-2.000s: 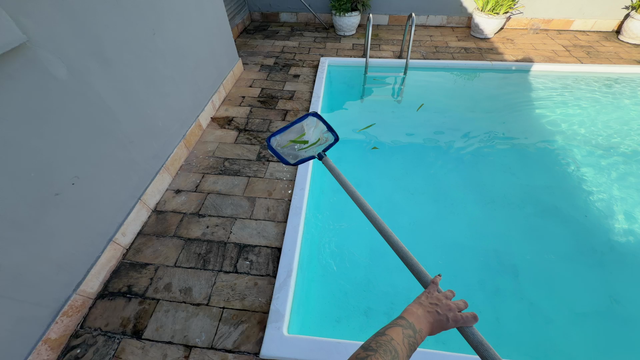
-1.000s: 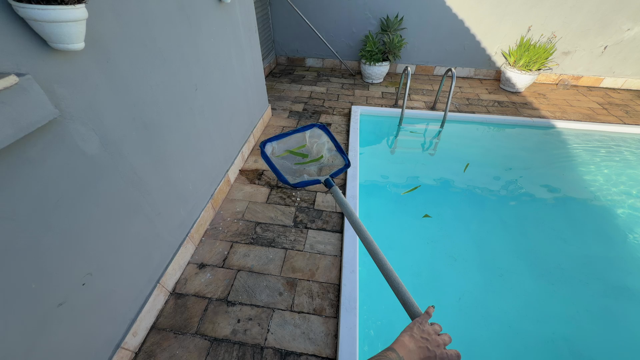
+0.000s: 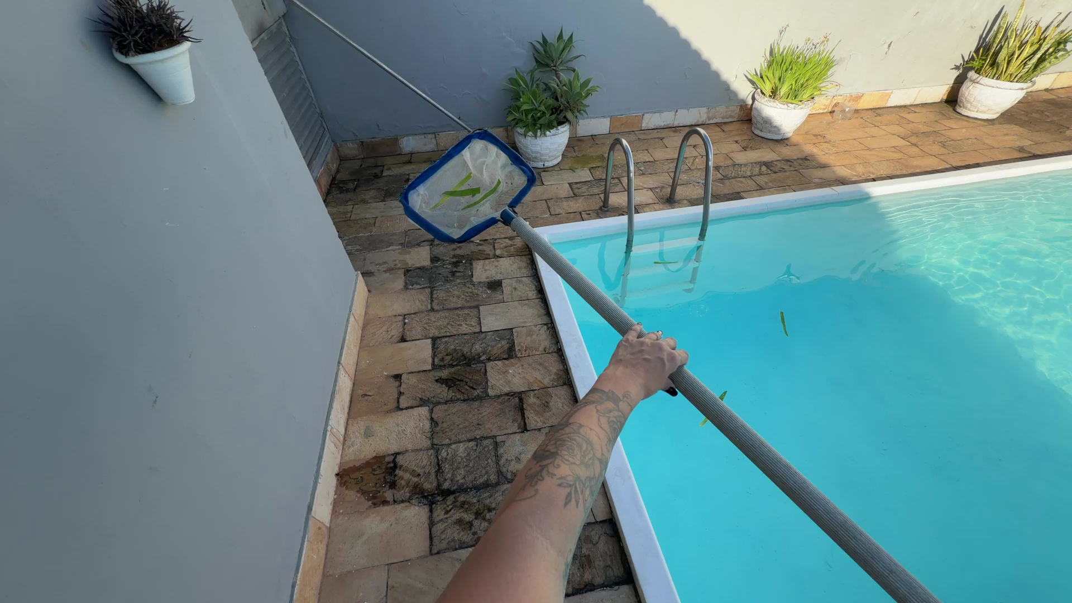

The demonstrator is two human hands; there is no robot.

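Note:
My left hand [image 3: 646, 363] grips the grey ribbed pole [image 3: 779, 469] of a pool leaf skimmer, its tattooed forearm reaching up from the bottom edge. The pole runs out of view at the lower right; my right hand is not in view. At the upper end, the blue-framed skimmer net [image 3: 469, 186] is held above the stone paving and holds several green leaf pieces [image 3: 481, 194]. In the swimming pool [image 3: 837, 402], one leaf strip [image 3: 784, 323] lies toward the middle, another [image 3: 713, 409] is beside the pole, and a third [image 3: 666, 262] is near the ladder.
A grey wall [image 3: 167, 335] borders the stone paving [image 3: 473, 419] on the left, with a white planter [image 3: 166, 74] on it. The pool's white rim [image 3: 636, 519] runs beside the paving. Metal ladder rails [image 3: 706, 180] rise at the far edge. Behind stand potted plants [image 3: 543, 146] and a thin leaning pole [image 3: 381, 65].
The view has shifted a lot, bringing more of the left wall and far plants into sight. My left hand stays on the pole, and leaf pieces are in the net throughout.

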